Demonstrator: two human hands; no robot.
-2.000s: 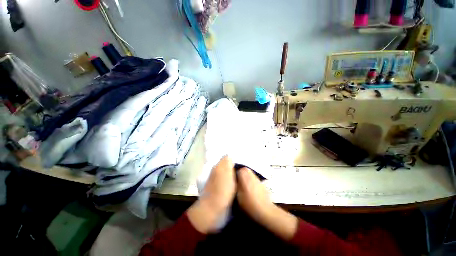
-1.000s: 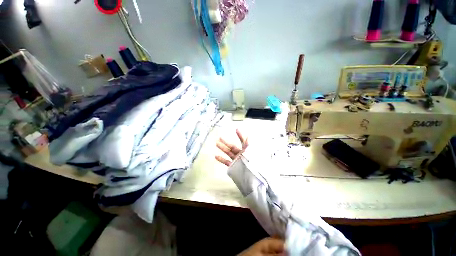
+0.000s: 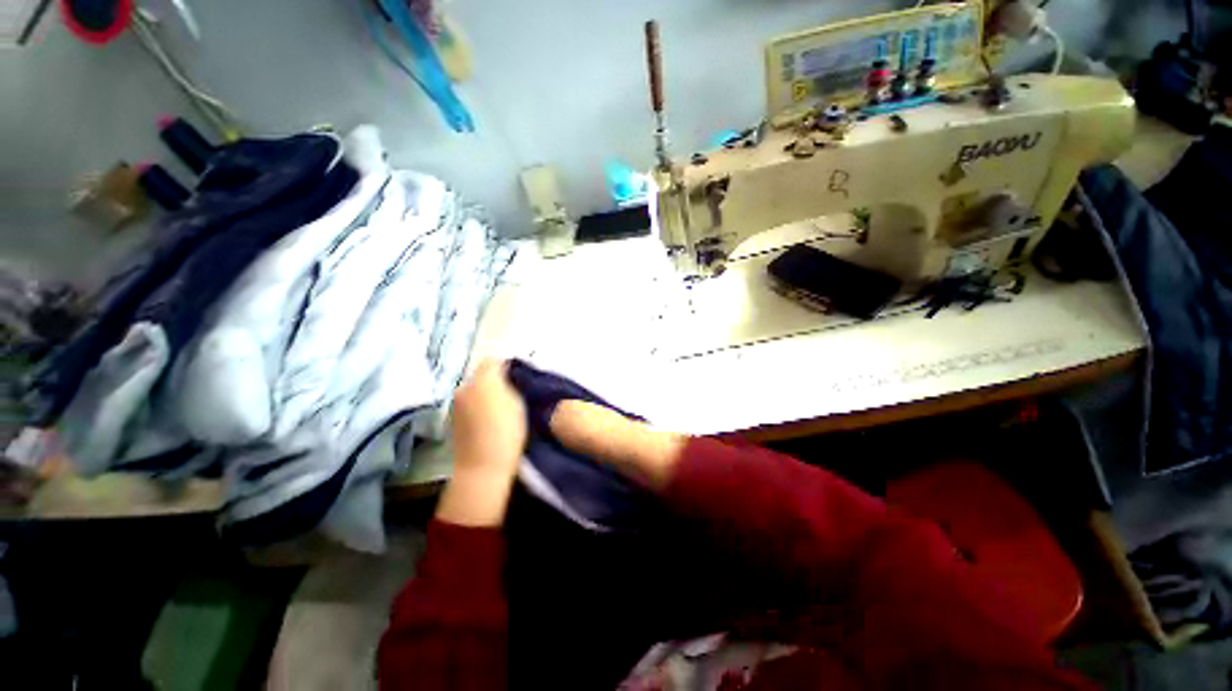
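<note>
A navy garment piece (image 3: 588, 479) with a pale underside hangs at the table's front edge, left of the sewing machine (image 3: 865, 182). My left hand (image 3: 486, 421) grips its upper left edge. My right hand (image 3: 581, 429) reaches into or behind the piece from the right; its fingers are hidden by the fabric, so its grip cannot be seen. The piece is away from the needle area. The hands are slightly blurred.
A tall stack of pale and navy pieces (image 3: 324, 311) lies left. A black rectangle (image 3: 831, 281) and a dark tangled cluster (image 3: 966, 290) lie near the machine arm. Navy fabric (image 3: 1175, 324) hangs right. A red stool (image 3: 993, 540) stands below the table.
The view has turned right and down. A hand showed through the end of a pale tube-shaped piece; now navy fabric shows, and the hands are together at the table edge.
</note>
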